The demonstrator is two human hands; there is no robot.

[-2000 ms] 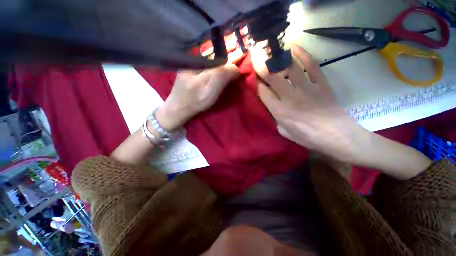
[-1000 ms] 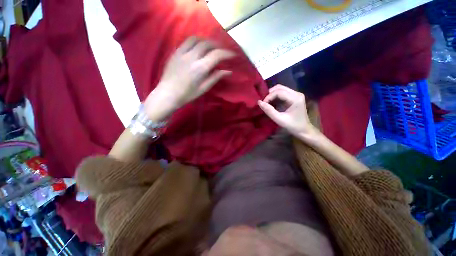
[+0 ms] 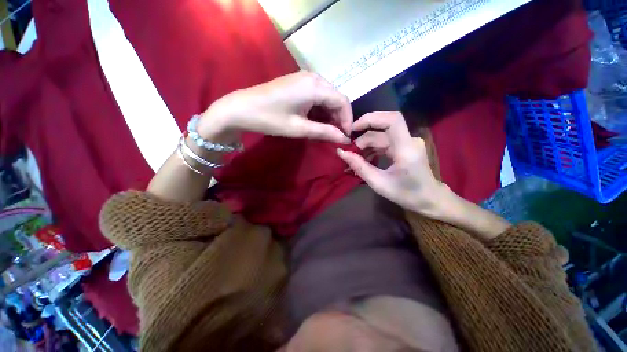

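The dark red garment panel point(image 3: 206, 62) runs from the lit top of the view down over the table edge to my lap. My left hand point(image 3: 295, 106), with bracelets at the wrist, reaches across and pinches the panel's right edge between thumb and fingers. My right hand point(image 3: 395, 161) pinches the same edge just beside it, fingertips almost touching the left ones. The small bit of cloth between the fingertips is mostly hidden. The machine head is out of view.
The pale table point(image 3: 378, 41) has a printed scale along its front edge. Other red pieces point(image 3: 62, 124) spread at left, and more red cloth point(image 3: 474, 130) hangs at right. A blue plastic basket point(image 3: 584, 148) stands at right. Cluttered racks point(image 3: 55, 289) are at lower left.
The view has tipped down from the machine and shears. My hands left the machine area; my left hand moved right to join my right hand at the panel's edge.
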